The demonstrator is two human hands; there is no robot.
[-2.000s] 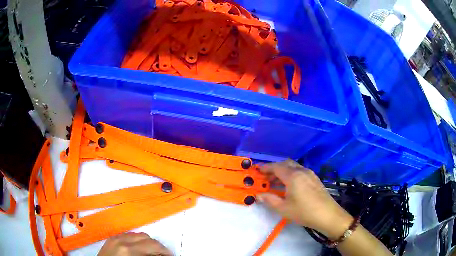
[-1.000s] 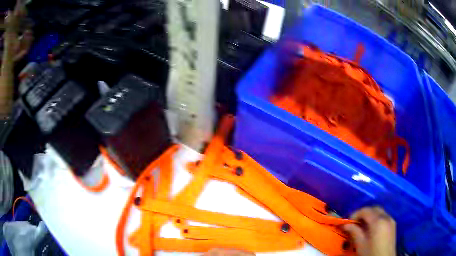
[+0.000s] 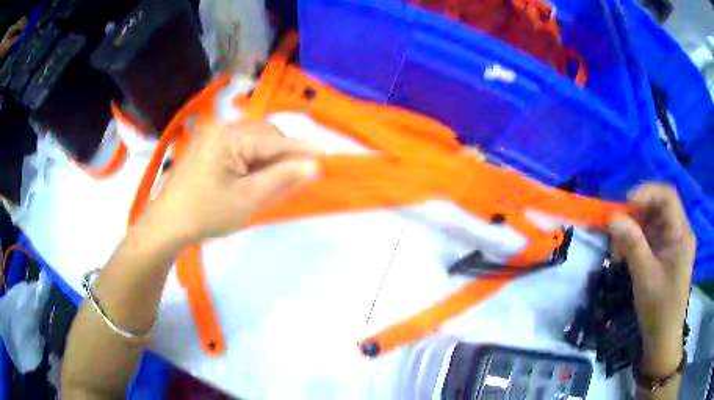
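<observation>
An orange carry strap (image 3: 376,181) is stretched across the middle, somewhat blurred. My left hand (image 3: 227,176) grips it at the left, with thumb and fingers pinched. My right hand (image 3: 658,234) pinches its right end near the blue bin. Other orange straps lie on the white table; one strap (image 3: 446,308) slants down to a black stud, and another (image 3: 200,305) hangs down at the left. A black power bank (image 3: 517,373) lies at the bottom edge, cut off, with its slotted end showing. A short black cable (image 3: 501,268) lies behind the slanting strap.
A blue bin (image 3: 462,86) with orange-red straps stands at the back, another blue bin (image 3: 673,70) to its right. Black cables (image 3: 611,312) are heaped at the right. Black units (image 3: 156,66) stand at the back left beside a pale metal post (image 3: 235,39).
My left hand has come up from the bottom edge onto the strap. My right hand has moved right and up with the strap end. The view has shifted, showing the power bank at the bottom.
</observation>
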